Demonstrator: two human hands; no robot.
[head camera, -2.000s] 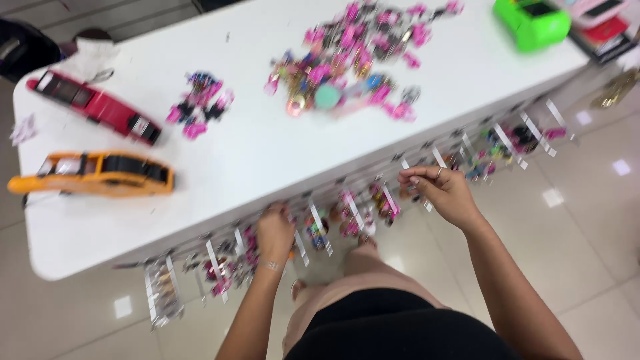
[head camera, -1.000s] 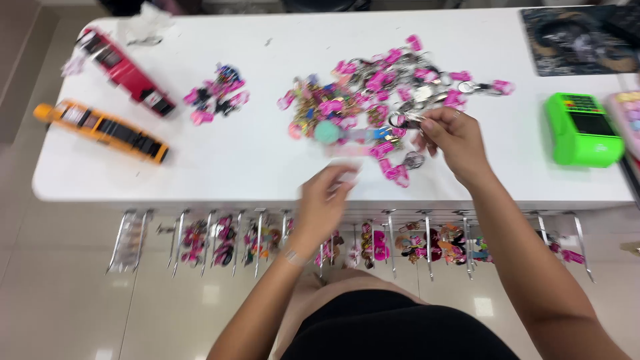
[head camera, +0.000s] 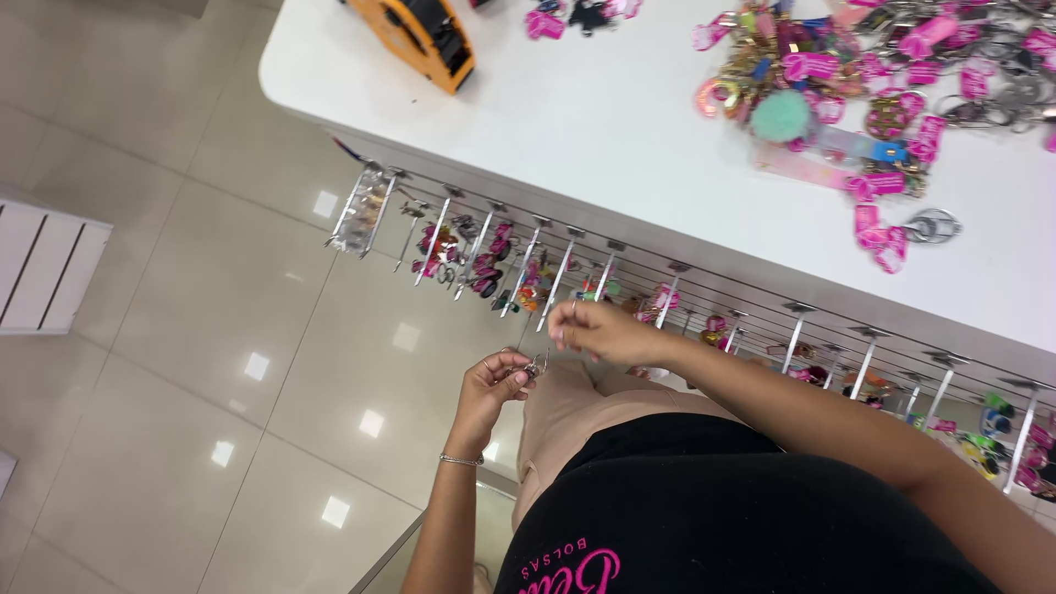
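Below the counter edge, my left hand (head camera: 495, 388) pinches a small silver metal keychain (head camera: 535, 367) between thumb and fingers. My right hand (head camera: 598, 332) is just above and to the right of it, fingers curled and partly blurred; whether it grips anything does not show. Several metal display hooks (head camera: 521, 268) stick out under the counter, with keychains (head camera: 488, 264) bearing pink tags hanging from them. On the white counter (head camera: 577, 124) lies a large pile of keychains (head camera: 813, 66) with pink tags, among them a mint pompom (head camera: 780, 116).
An orange tape dispenser or labelling tool (head camera: 421, 41) rests near the counter's rounded corner. Clear packets (head camera: 363, 210) hang on the leftmost hook. A white slatted unit (head camera: 49, 264) stands on the tiled floor (head camera: 206, 330) at the left.
Both hands have moved from over the counter to below its front edge, near the hooks. The view has swung strongly to the left and turned.
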